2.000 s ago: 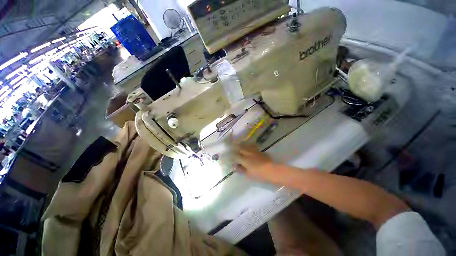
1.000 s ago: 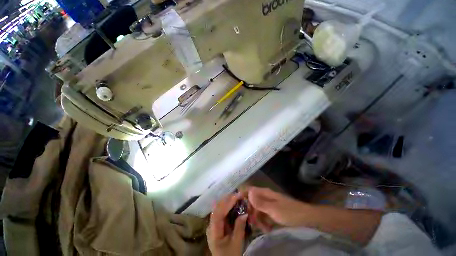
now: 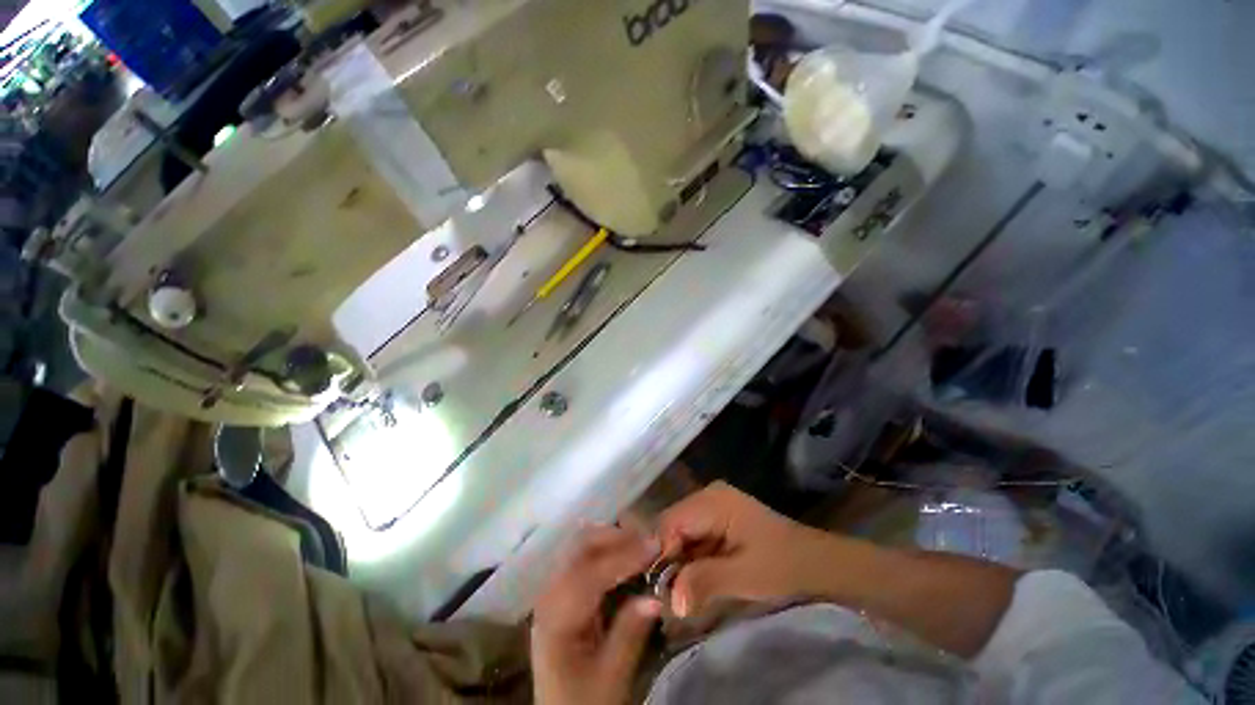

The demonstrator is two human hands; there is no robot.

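My left hand (image 3: 592, 606) and my right hand (image 3: 736, 551) meet in front of the table's near edge. Their fingertips pinch a small shiny metal round thing (image 3: 663, 581), which looks like a bobbin or bobbin case; the fingers hide most of it. Another small round metal piece (image 3: 552, 402) lies on the white table. The cream sewing machine (image 3: 275, 221) stands behind, with its needle area in a bright lamp spot. The khaki coat (image 3: 262, 592) hangs bunched at the left.
A yellow-handled tool (image 3: 571, 265) and a slim dark metal tool (image 3: 581, 300) lie on the machine bed. A tray (image 3: 846, 207) with small dark items sits at the table's right end, beside a whitish bulb-shaped object (image 3: 830, 110). A black panel (image 3: 35, 461) lies on the coat.
My right hand left the machine bed and joined my left hand at the near edge. The view shifted right and down. A small round metal piece now shows on the table.
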